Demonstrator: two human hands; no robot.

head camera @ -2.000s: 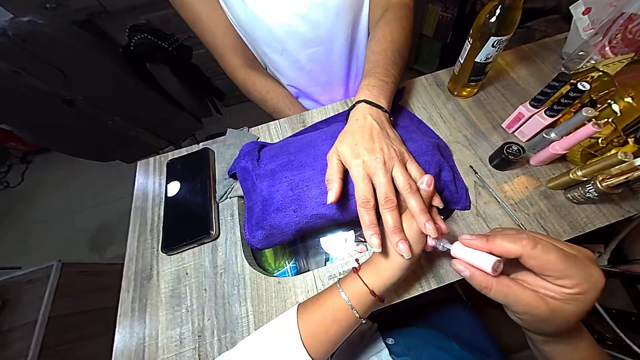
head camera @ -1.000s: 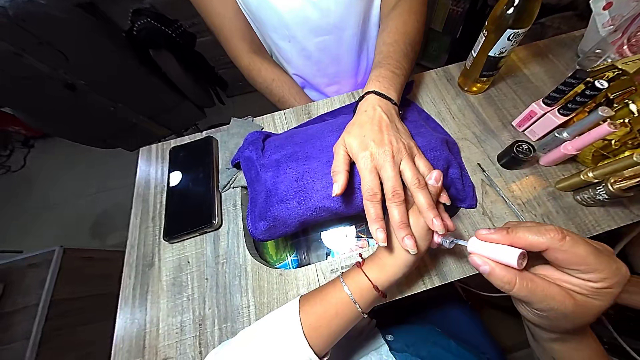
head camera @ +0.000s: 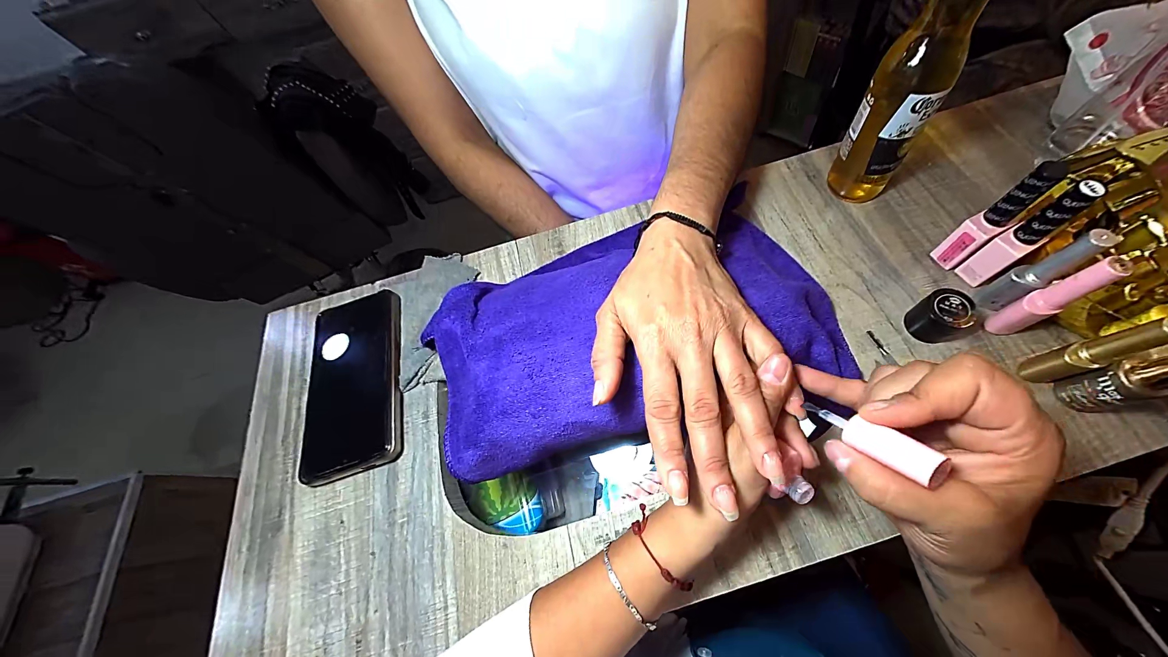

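My right hand [head camera: 967, 447] pinches the pale pink cap [head camera: 896, 450] of a nail polish brush. Its bristles [head camera: 826, 415] are at the little fingertip of another person's hand [head camera: 680, 310]. That hand lies palm down on a purple towel [head camera: 538, 365], a black cord bracelet at the wrist. Beneath its fingers, my left hand [head camera: 744, 456] supports it, thumb on the outer fingers, and also holds a small nail polish bottle [head camera: 799, 490], whose open neck shows. A red cord bracelet [head camera: 652, 552] and a silver one [head camera: 623, 589] circle my left wrist.
A smartphone [head camera: 351, 388] lies left on the wooden table [head camera: 319, 566], beside a grey cloth [head camera: 438, 292]. A cutout below the towel shows packets. At right are a beer bottle [head camera: 876, 137], a black round cap [head camera: 940, 315], several polish tubes [head camera: 1058, 297], a thin tool [head camera: 879, 347] and a plastic bag [head camera: 1104, 64].
My right hand has turned, and its extended index finger now reaches to the other person's little finger. The small bottle's neck now shows below my left fingers.
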